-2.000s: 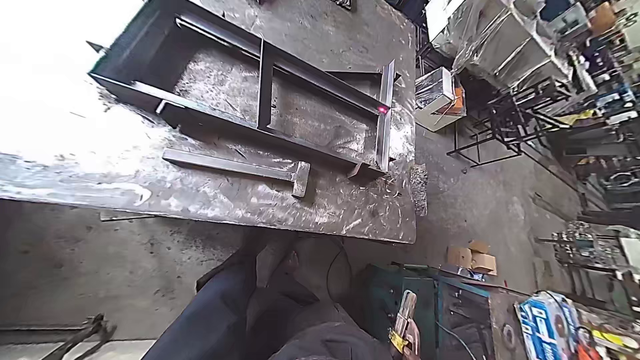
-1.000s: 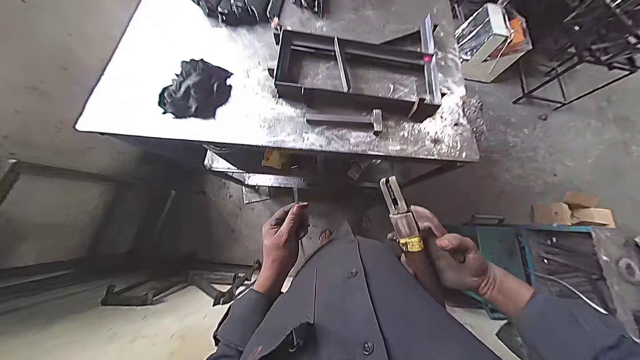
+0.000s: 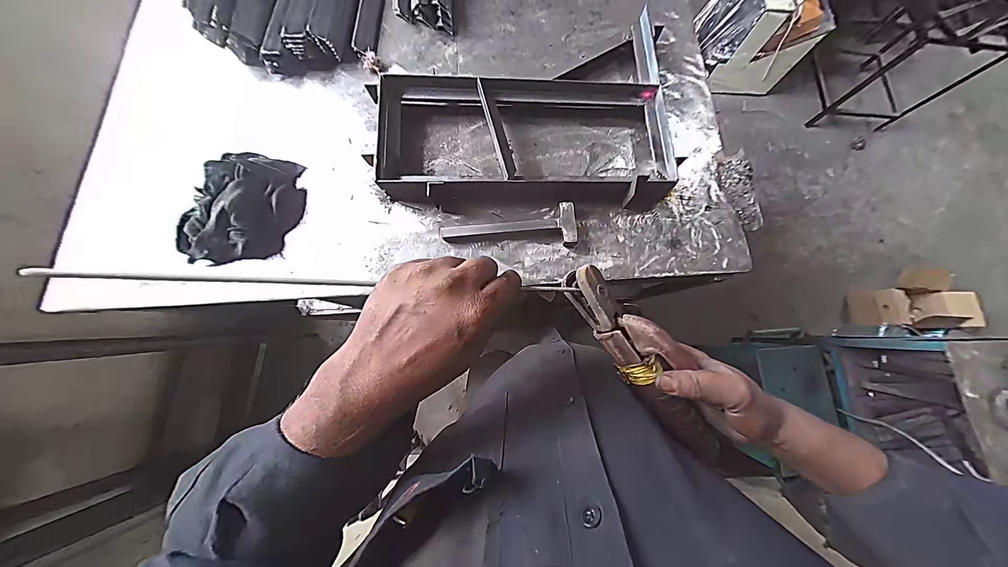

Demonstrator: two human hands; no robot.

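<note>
My left hand [image 3: 429,331] grips a thin welding electrode [image 3: 197,278] that stretches far to the left. The rod's right end meets the jaws of a welding electrode holder [image 3: 602,303], wrapped with yellow wire; whether it is clamped there I cannot tell. My right hand [image 3: 709,382] is closed around the holder's handle. Beyond my hands, a hammer [image 3: 504,229] lies on the metal table [image 3: 709,256]. Behind it rests a rectangular angle-iron frame [image 3: 551,189] with one crossbar and a reddish glowing spot near its upper right corner.
A crumpled dark cloth [image 3: 244,206] lies on the table's left part, with dark metal bars [image 3: 291,31] behind it. On the floor at the right are cardboard boxes [image 3: 913,303], a white container [image 3: 776,55] and a black metal frame [image 3: 882,63]. A teal cabinet [image 3: 795,394] stands at lower right.
My left hand has moved up to the right, near the holder jaws, and the long rod now shows clearly in it. Two seconds ago neither hand was plainly in view. The view has swung left.
</note>
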